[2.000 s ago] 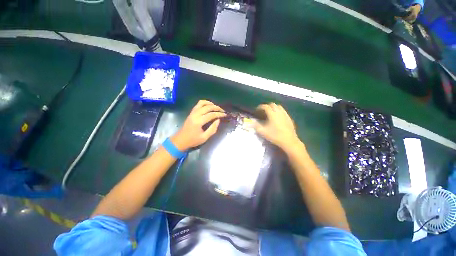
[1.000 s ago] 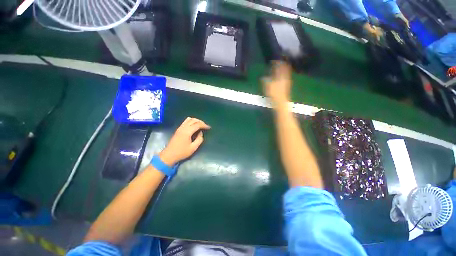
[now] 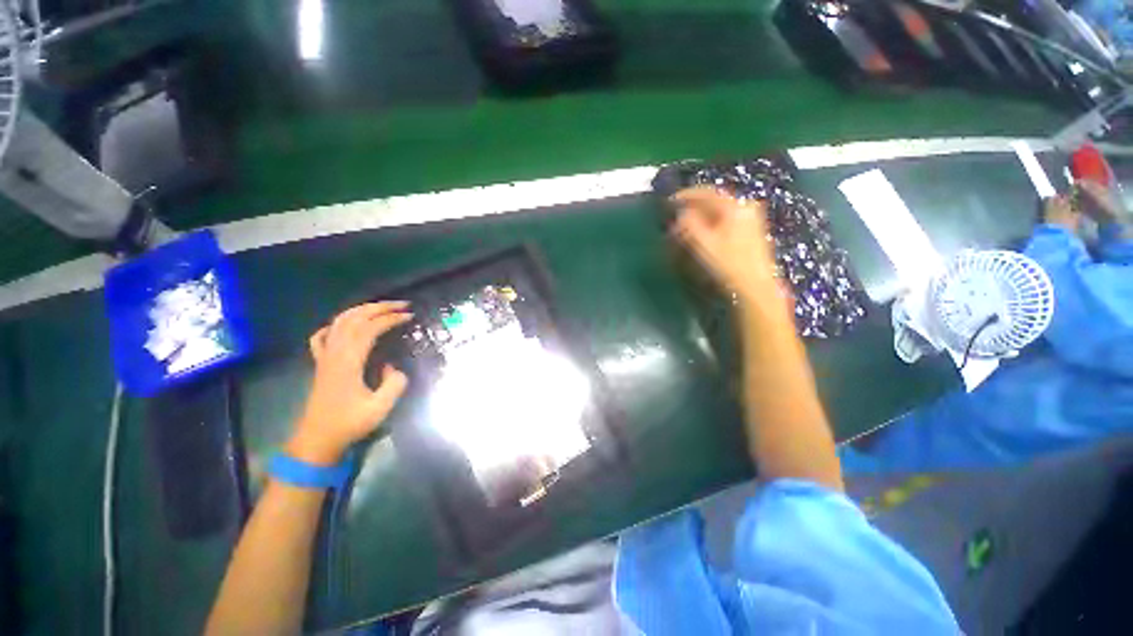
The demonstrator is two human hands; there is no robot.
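A tablet unit (image 3: 509, 404) with a bright glaring face lies in a black carrier tray (image 3: 603, 435) on the green bench mat. Its circuit board (image 3: 466, 317), with a green spot, is at the far end. My left hand (image 3: 348, 379), with a blue wrist strap (image 3: 307, 471), rests at the tray's left far corner, fingertips by the board, fingers apart. My right hand (image 3: 731, 242) is over the left side of the parts tray, which is full of small shiny parts (image 3: 814, 255). It is blurred, and whether it holds a part cannot be seen.
A blue bin (image 3: 124, 326) of white pieces (image 3: 186, 326) and a black smartphone (image 3: 196, 460) are at left. A small white fan (image 3: 990, 302) stands at right. Other carrier trays (image 3: 534, 56) lie on the conveyor (image 3: 410, 137). Another person's blue sleeve (image 3: 1031, 373) is at the right.
A unit in its carrier tray now lies on the mat, where the mat was bare. My right hand has moved from the conveyor to the parts tray. The view has turned right.
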